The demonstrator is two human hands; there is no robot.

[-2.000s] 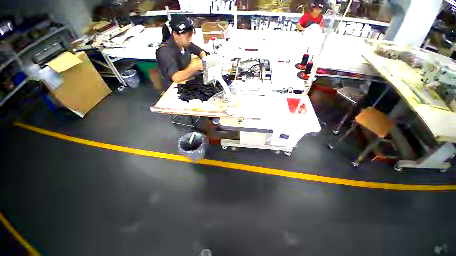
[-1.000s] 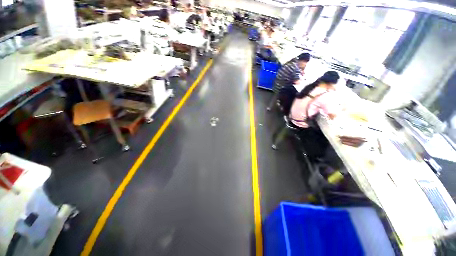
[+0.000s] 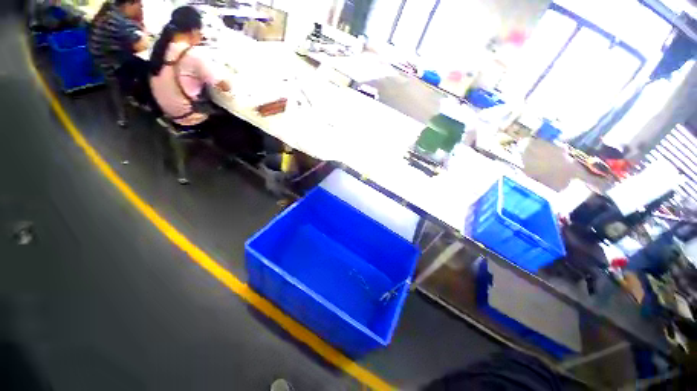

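Note:
Neither of my hands is in the picture. A large deep blue tote bin point(image 3: 332, 263) stands on the floor nearest in front of me, beside the yellow line. It looks almost empty, with something small and unclear near its right inner side. A smaller blue crate point(image 3: 516, 223) sits on the edge of the long white bench point(image 3: 344, 130) at the right. A dark shape, perhaps part of my own clothing, shows at the bottom edge.
Two seated people point(image 3: 179, 80) work at the bench, upper left. A brown stack point(image 3: 272, 107) and a green object point(image 3: 440, 137) lie on it. Another blue bin point(image 3: 74, 61) stands far left. A board-topped blue container point(image 3: 531, 305) is under the bench. The yellow line point(image 3: 164, 225) curves along the floor.
My view has swung right, from the sewing bench and aisle to the long bench. The seated people now show at upper left, the large bin near the middle, and the smaller crate has come into view.

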